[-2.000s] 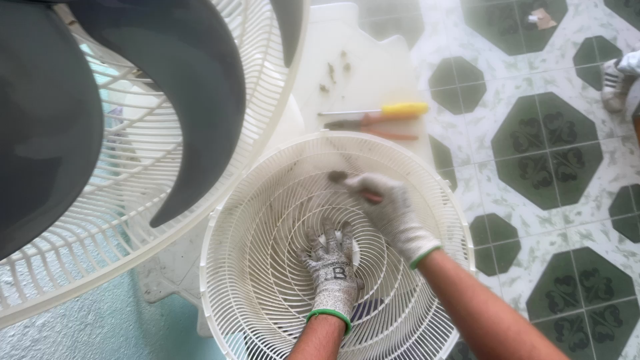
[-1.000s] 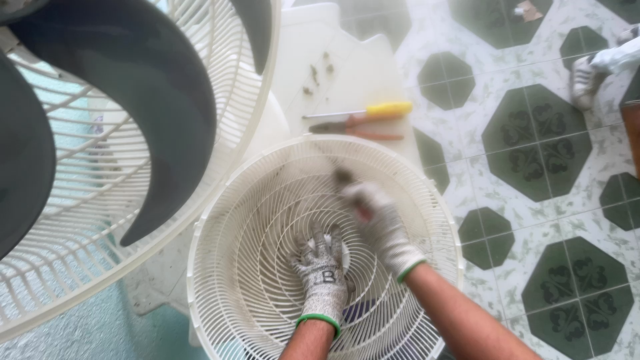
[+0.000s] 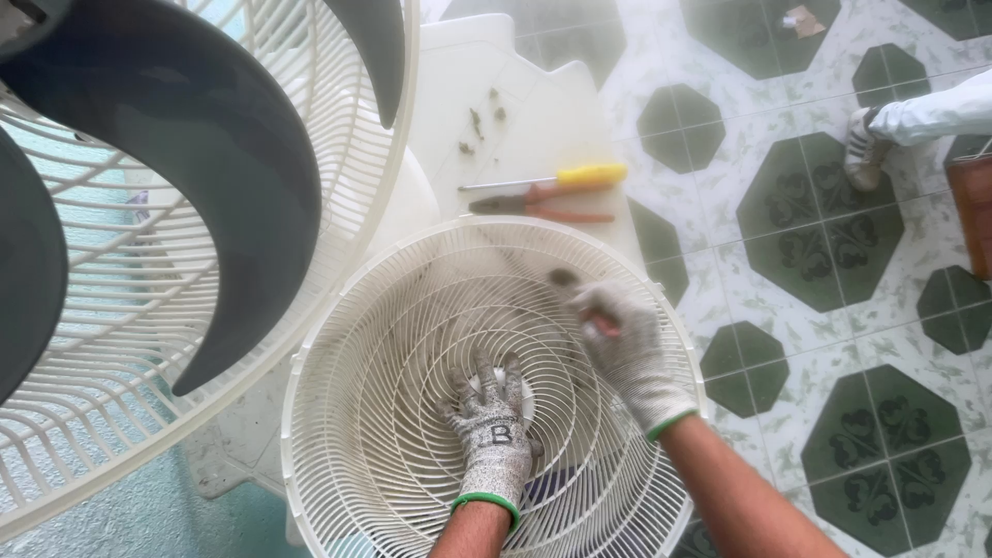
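A round white plastic fan grille (image 3: pixel 496 221) fills the lower middle of the head view. My left hand (image 3: pixel 494 434), in a speckled grey glove with a green cuff, lies with fingers spread on the grille's hub; it grasps nothing. Over the grille's right side, my right hand (image 3: pixel 620 341) in a similar glove is blurred, with its fingers curled around a small dark-tipped object (image 3: pixel 563 277). That object is too blurred to name. Just beyond the far rim lie pliers with orange handles (image 3: pixel 542 203) and a screwdriver with a yellow handle (image 3: pixel 573 177).
Dark fan blades (image 3: pixel 256 155) inside another white grille (image 3: pixel 395 178) occupy the upper left. A white plastic tabletop (image 3: pixel 535 93) bears several small grey-brown clumps (image 3: pixel 476 122). At the right, a person's shoe (image 3: pixel 864 151) stands on the patterned tile floor, near a reddish-brown object (image 3: pixel 971 209).
My right hand is farther to the right over the grille, while my left hand has stayed at the hub. More of the other person's leg shows at the right.
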